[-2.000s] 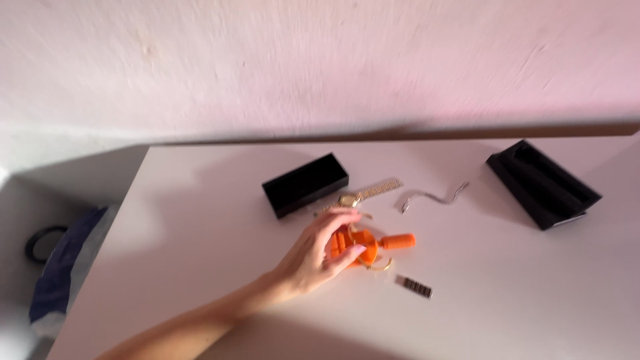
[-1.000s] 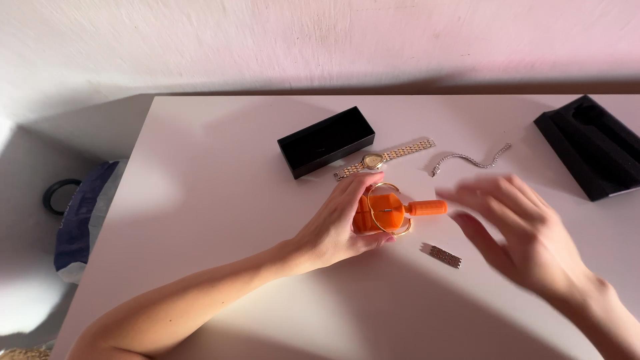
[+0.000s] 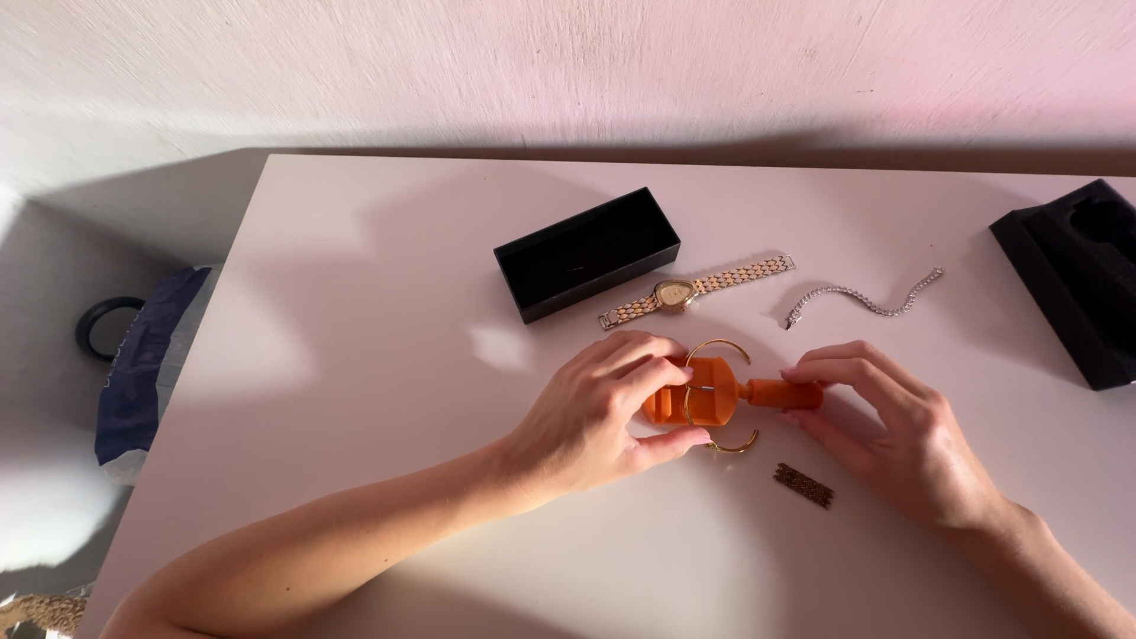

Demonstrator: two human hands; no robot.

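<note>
My left hand (image 3: 603, 413) grips an orange plastic watch-link remover (image 3: 717, 382) and the gold open bangle (image 3: 691, 413) lying across it. The fingers and thumb of my right hand (image 3: 896, 426) are around the tool's orange screw handle (image 3: 785, 394), which points right. Just beyond the tool lies a two-tone metal wristwatch (image 3: 676, 294) with its bracelet laid out. A short piece of metal watch band (image 3: 803, 485) rests between my hands, nearer to me. To the upper right, a silver-coloured chain bracelet (image 3: 856, 295) lies in a curve.
Behind the watch is an open black box (image 3: 588, 255). A black box part with a foam insert (image 3: 1056, 284) sits at the right edge. The white table (image 3: 355, 355) meets a wall at the back. A blue and white bag (image 3: 146, 373) stands beyond its left edge.
My right hand, out of view two seconds ago and blurred to the right of the handle one second ago, is now at the handle. My left hand stays at the tool.
</note>
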